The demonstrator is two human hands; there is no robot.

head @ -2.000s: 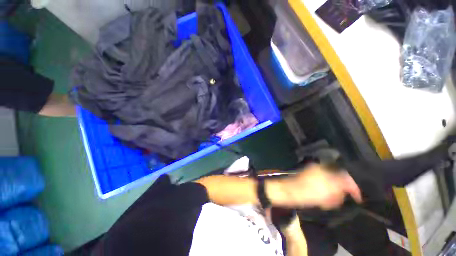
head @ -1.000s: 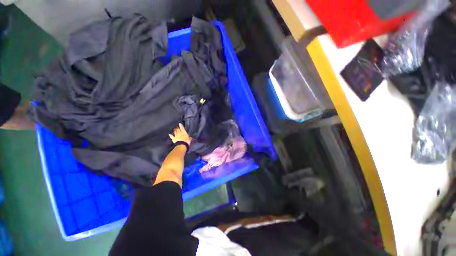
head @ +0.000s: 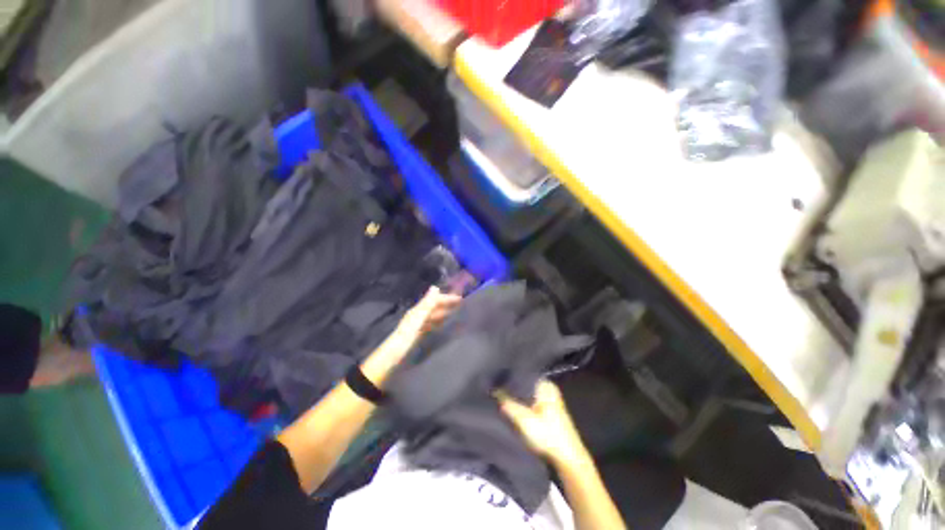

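Note:
A dark charcoal garment [head: 456,362] lies over my lap, blurred and bunched between my hands. My left hand [head: 427,311], with a black band at the wrist, is at the garment's upper left edge and grips it. My right hand [head: 537,416] holds the garment lower down on its right side. Many more dark garments [head: 259,248] are heaped in the blue crate [head: 135,430] to the left, with a small yellowish spot on the pile.
A white table [head: 674,228] with yellow edging runs along the right. It carries clear plastic bags [head: 725,93], a dark flat rectangle [head: 544,64], a red object [head: 503,12] and a pale machine [head: 881,223]. A grey bin [head: 155,88] stands behind the crate. Another person's arm [head: 62,362] is at far left.
My left hand has come back from the crate's pile towards my lap with a garment. My right hand has come into view, holding it too. The view has shifted towards the table.

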